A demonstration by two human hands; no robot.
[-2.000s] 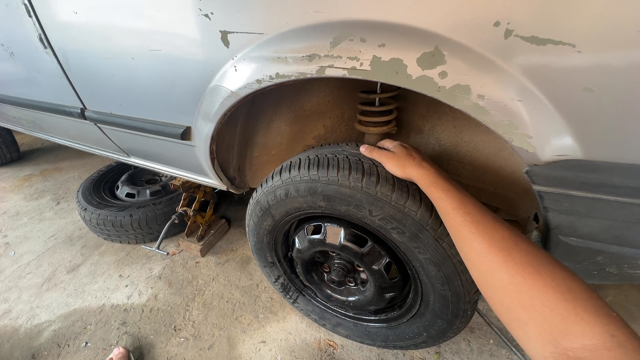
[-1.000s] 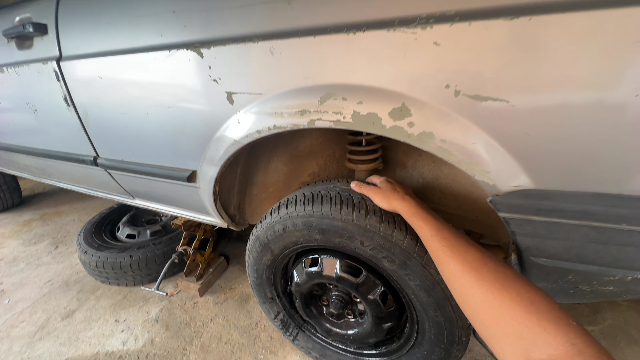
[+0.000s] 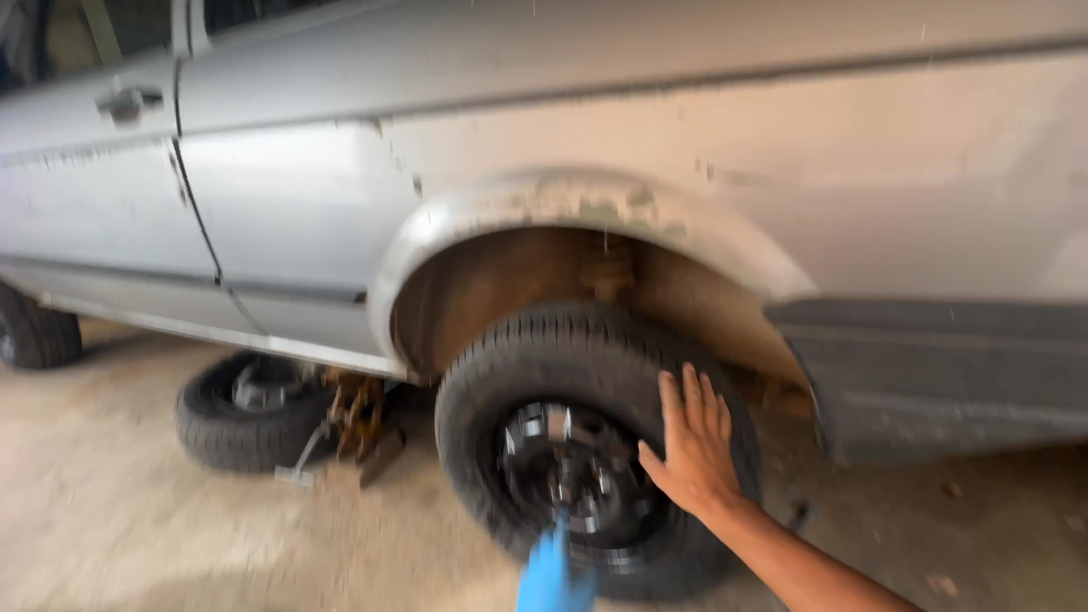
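Note:
My right hand (image 3: 697, 442) is bare, its fingers spread before the right side of the black tire (image 3: 476, 408); whether the palm touches the sidewall is unclear. Low in the view, a blurred blue shape looks like my left hand (image 3: 554, 574) in a blue glove, just below the hub of the black steel rim (image 3: 565, 467). Its finger pose and any contact are too blurred to tell. The wheel stands upright in the rear wheel arch of a silver car (image 3: 280, 204) with chipped paint. Above the tire, a coil spring (image 3: 607, 265) shows inside the arch.
A yellowish scissor jack (image 3: 353, 416) with a metal crank handle (image 3: 297, 472) stands under the sill. Beside it, a second wheel (image 3: 246, 433) lies flat, partly under the car. The car's other wheel (image 3: 38, 327) is at far left. The floor (image 3: 212, 544) is concrete.
My right hand has left the top of the tire and moved down in front of its side. The blue shape has come into view at the bottom. The view has shifted and blurred.

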